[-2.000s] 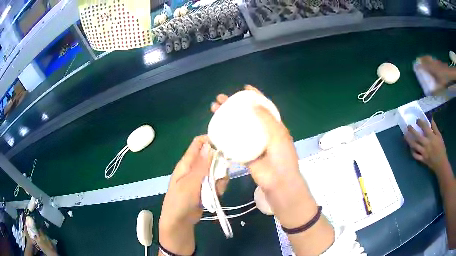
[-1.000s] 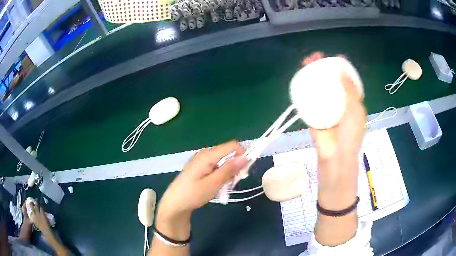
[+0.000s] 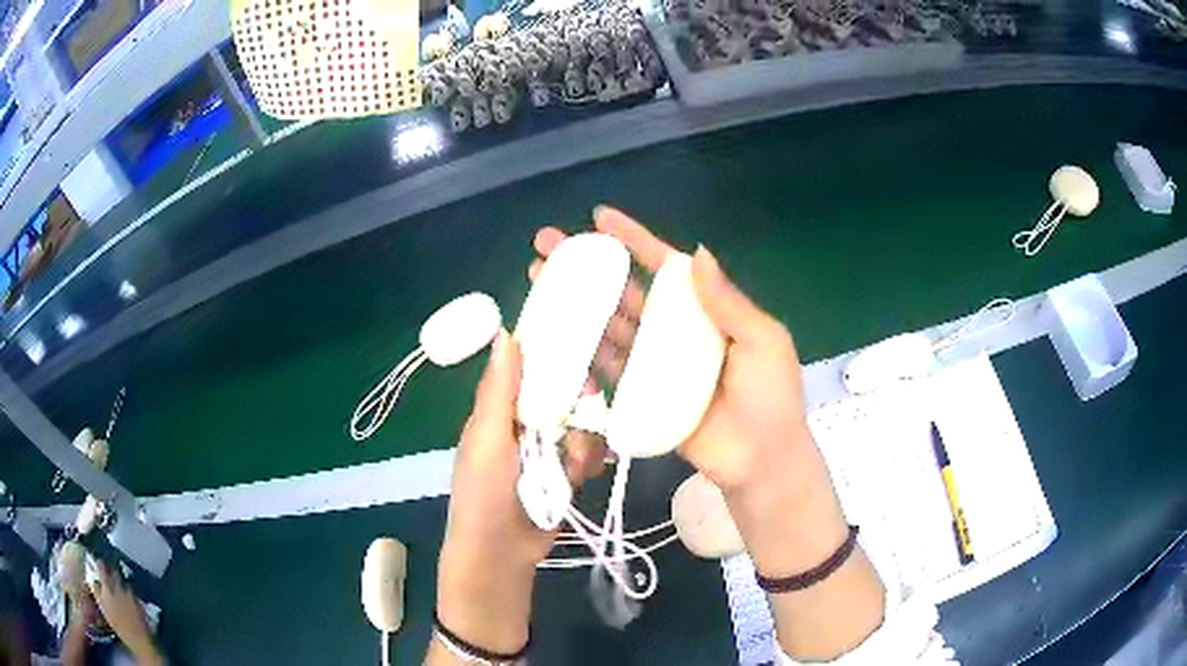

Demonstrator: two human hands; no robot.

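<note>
My left hand (image 3: 488, 455) holds one cream-white device (image 3: 570, 319), seen partly from the side, with a crumpled white wad (image 3: 544, 492) low in the palm. My right hand (image 3: 755, 390) holds a second cream-white device (image 3: 670, 364) beside it. The two devices are side by side above the belt edge, tilted, with a gap at the top. Off-white cord loops (image 3: 621, 540) hang from their lower ends. Another device (image 3: 707, 515) lies on the bench, partly behind my right wrist.
The green belt (image 3: 833, 195) carries devices with cords (image 3: 461, 328). A record sheet (image 3: 885, 481) with a pen (image 3: 957, 501) lies right. One device (image 3: 384, 583) stands out at left, another (image 3: 890, 362) on the rail. White inner tray (image 3: 1091, 338) far right; another person's hands (image 3: 111, 601) lower left.
My right hand has come back left and down with its device, beside my left hand. My left hand has risen and now holds a device too. The view has shifted slightly.
</note>
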